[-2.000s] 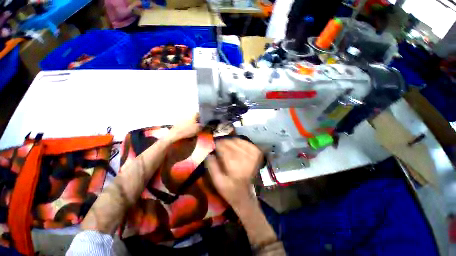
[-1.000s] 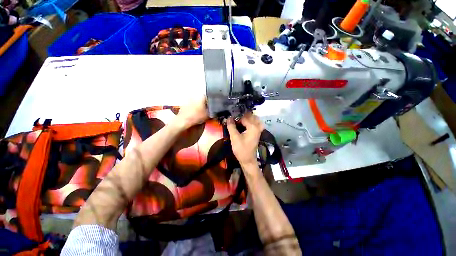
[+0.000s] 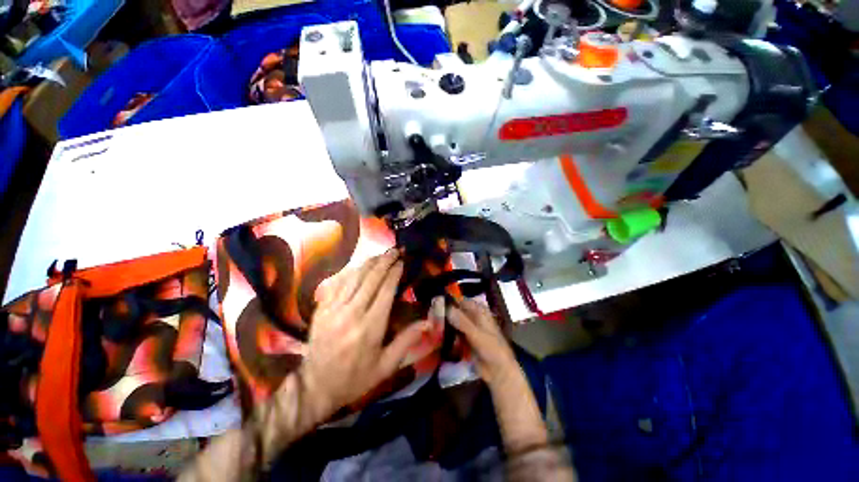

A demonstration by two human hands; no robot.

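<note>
A bag body [image 3: 311, 240] with orange, pink and brown wavy print lies at the machine, its far right corner under the needle area. My left hand [image 3: 353, 329] lies flat on the print with fingers spread. My right hand [image 3: 476, 329] is at the bag's right edge, fingertips at the black webbing [image 3: 457, 282]; its grip is partly hidden. The webbing loops over the machine's arm. The presser foot and needle [image 3: 410, 202] are under the head of the sewing machine [image 3: 443, 104].
A second bag [image 3: 155, 348] with an orange band [image 3: 58, 367] lies left of the first on the white tabletop [image 3: 188, 169]. Blue bins [image 3: 155, 80] stand behind. A green roll [image 3: 634, 224] sits on the machine's lower right. Blue cloth [image 3: 678, 367] lies at the lower right.
My left hand has come back from beside the machine head onto the print. My right hand has moved down from the needle area to the bag's right edge. The view has shifted.
</note>
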